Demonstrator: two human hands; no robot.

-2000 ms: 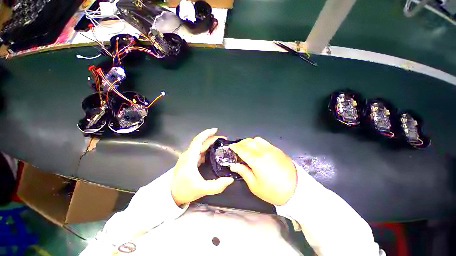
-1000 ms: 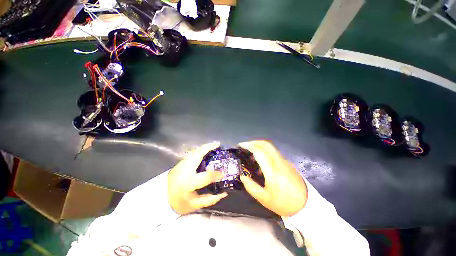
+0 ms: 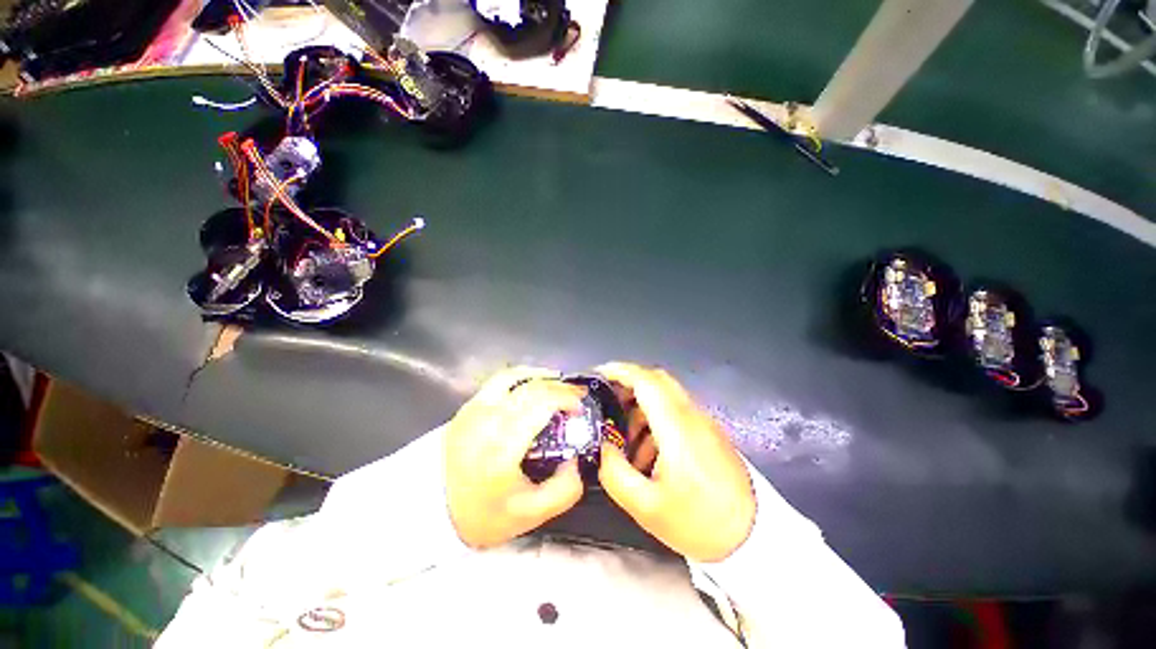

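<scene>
A round black housing [image 3: 593, 389] is held between both hands at the belt's near edge. A silvery inner module [image 3: 567, 437] sits in it, with orange and red wires at its right side. My left hand [image 3: 503, 472] grips the left side, fingers over the module. My right hand [image 3: 674, 463] grips the right side, its thumb near the wires. The fingers hide much of the unit. Unfinished units [image 3: 314, 282] with loose wires stand in a cluster at the left. Three completed units [image 3: 906, 302] stand in a row at the right.
The dark green belt [image 3: 609, 254] curves across the view. A white edge strip [image 3: 951, 150] runs behind it, with a pale post [image 3: 887, 64] and a thin dark pointed tool [image 3: 783, 134]. A cluttered shelf is at the upper left. An open cardboard box [image 3: 209, 486] is below the left edge.
My hands first worked the module in the housing, then spread around the unit. Now they are closer together and the unit looks more tilted. The whole view has shifted slightly.
</scene>
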